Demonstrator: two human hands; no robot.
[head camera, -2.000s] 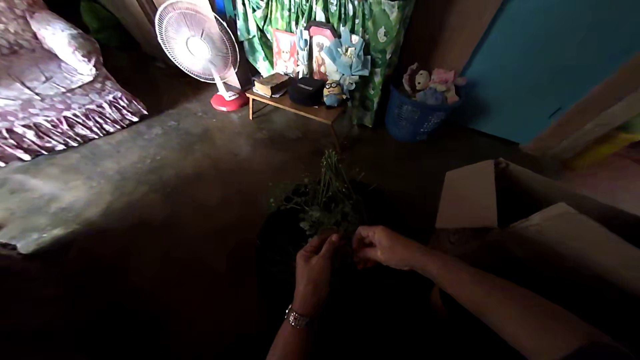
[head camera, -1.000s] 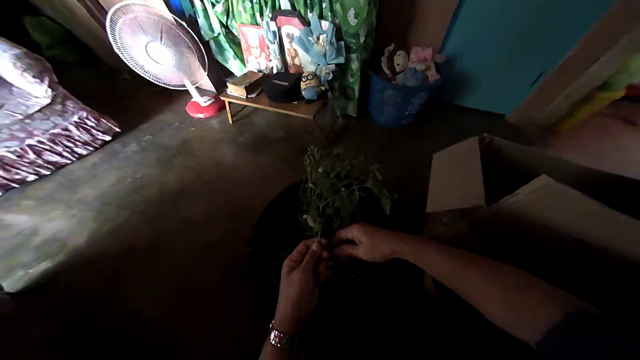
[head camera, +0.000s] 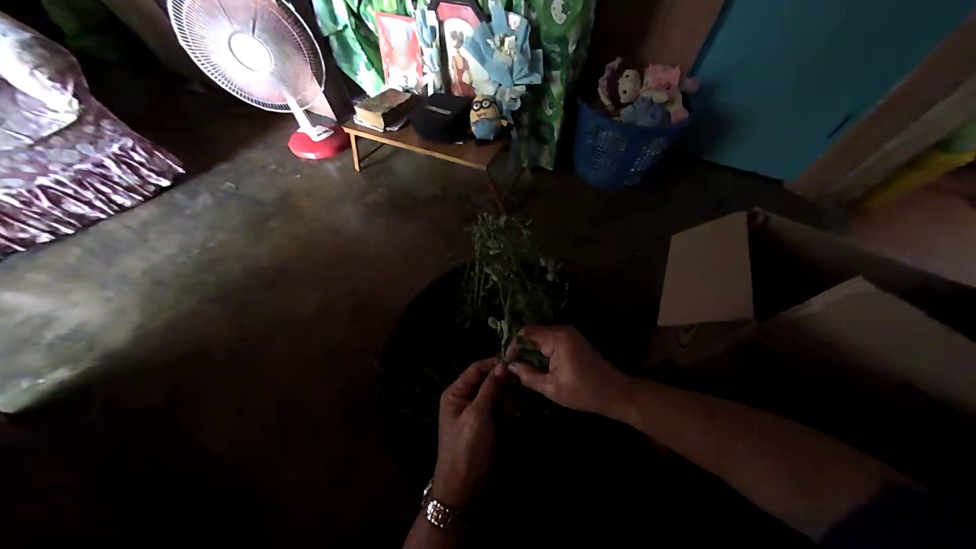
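Note:
A bunch of leafy green plant stems (head camera: 507, 274) stands up from my fingertips, its tops leaning away from me. My left hand (head camera: 469, 415), with a metal-band watch on the wrist, pinches the lower end of the stems. Close beside it, my right hand (head camera: 568, 370) has thumb and forefinger closed on the stems and leaves just above. Beneath both hands is a dark round container (head camera: 404, 335); what lies inside is too dark to tell.
An open cardboard box (head camera: 705, 274) stands at the right, near my right forearm. Further off are a low wooden table (head camera: 435, 149) with a book, a black cap and a toy, a lit-up standing fan (head camera: 248, 53), a blue basket of dolls (head camera: 621, 152) and a draped sofa (head camera: 84, 160).
The fingers of my right hand have moved up along the stems, and the bunch's tops have shifted against the container. The view has swung slightly.

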